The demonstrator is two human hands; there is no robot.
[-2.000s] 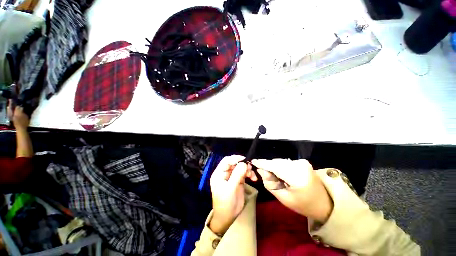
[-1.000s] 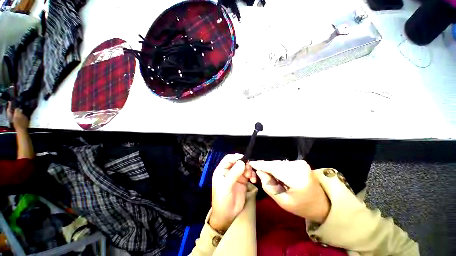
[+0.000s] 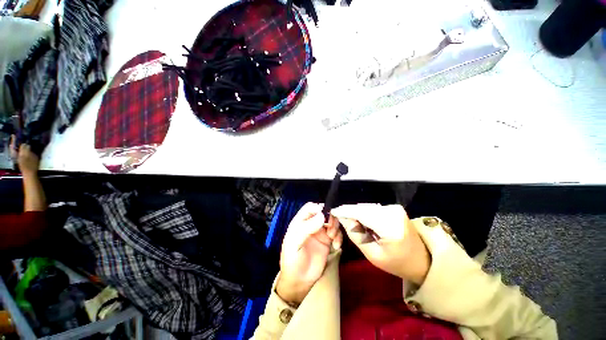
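A short black knot button strip [image 3: 334,188] points up from my fingertips, its round knob over the table's front edge. My left hand [image 3: 307,251] pinches its lower end between thumb and fingers. My right hand [image 3: 385,240] is bent close beside it, fingertips touching or nearly touching the strip's lower end. Its fingers are curled together; whether they hold a needle or thread is too small to see. A round plaid container [image 3: 292,40] on the table holds a tangled black heap of strips [image 3: 232,76] with white specks.
A flat plaid oval [image 3: 136,116] lies left of the container. A long clear box [image 3: 418,86] and a black bottle [image 3: 568,33] stand at the right. Striped cloth [image 3: 83,60] and another person's hand [image 3: 28,159] are at the left. Plaid garments [image 3: 149,265] lie below the table.
The view has shifted slightly, so the container sits a little higher. My right hand's fingers have moved slightly up and its wrist a little left. The strip stays in my left hand.
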